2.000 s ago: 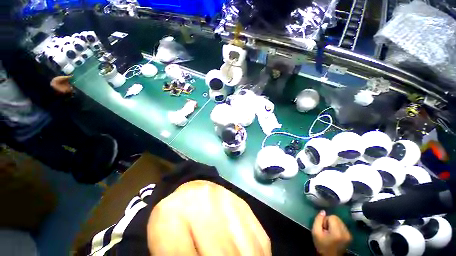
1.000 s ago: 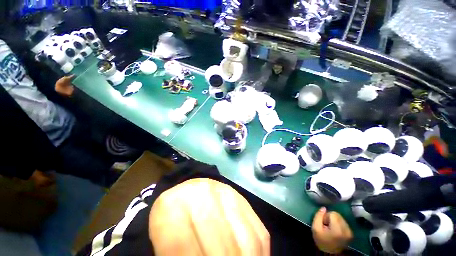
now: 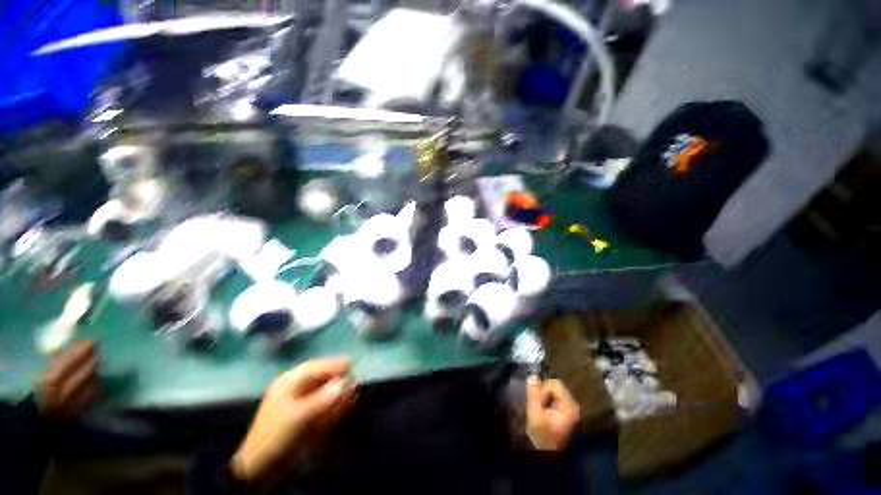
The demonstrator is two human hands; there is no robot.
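The view is blurred. My left hand is in front of the bench edge, fingers curled towards the thumb; blur hides whether it holds anything. My right hand is to the right, fingers curled, thumb up, just below a small shiny thing; I cannot tell if it holds it. White camera units with dark faces stand grouped on the green mat, beyond my hands. An open unit with dark insides stands further left, near white shells.
A third hand is at the left edge, seemingly another person's. A cardboard box with white and dark parts stands at right. Beyond are yellow-handled pliers, an orange-red item, a black item with an orange mark and a blue bin.
The view has swung right, so the bench things sit further left and the box, pliers and black item show. My left hand looks smaller and further left, its fingers now visible.
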